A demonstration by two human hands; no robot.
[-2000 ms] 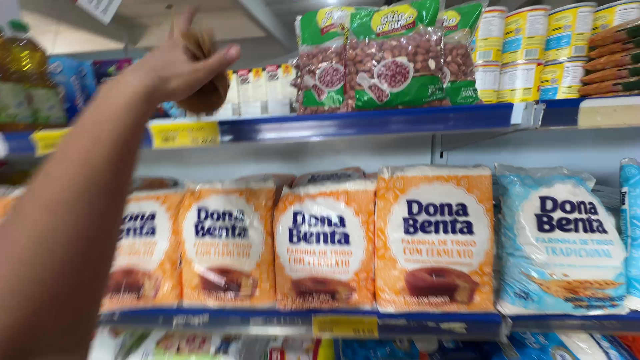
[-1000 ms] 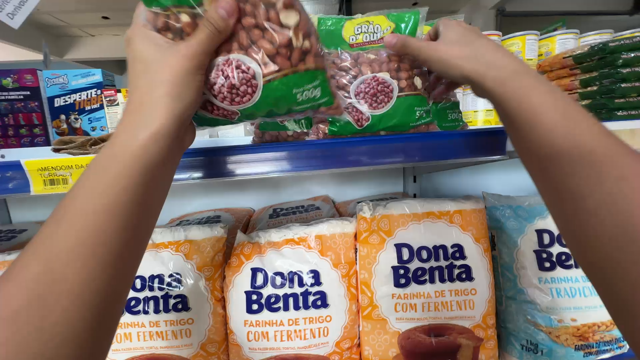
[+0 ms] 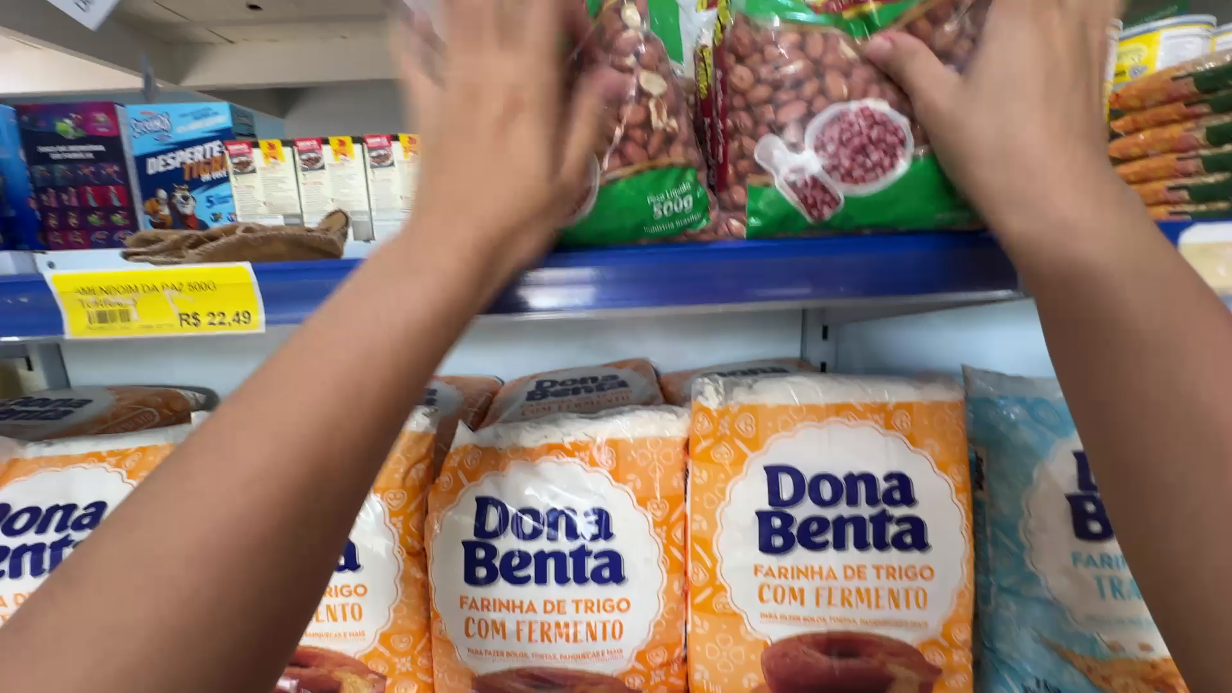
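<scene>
Two clear-and-green plastic bags of peanuts stand side by side on the upper shelf. Against the outer side of the left peanut bag (image 3: 640, 125) is my left hand (image 3: 496, 125), blurred, its fingers reaching past the top of the view. My right hand (image 3: 1020, 106) lies on the upper right of the other peanut bag (image 3: 837, 115), thumb across its front, the rest of its grip partly hidden. A brown cloth-like item (image 3: 241, 241) rests on the same shelf, left of my left forearm.
The blue shelf edge (image 3: 770, 274) bears a yellow price tag (image 3: 159, 300). Boxes (image 3: 183, 164) stand at the back left, and stacked orange-and-green packets (image 3: 1169, 144) at the right. Below are orange flour bags (image 3: 833, 529) and a blue flour bag (image 3: 1068, 539).
The left peanut bag, held up and tilted in my left hand a second ago, now stands on the shelf beside the other. The brown item, in my left hand two seconds ago, lies on the shelf.
</scene>
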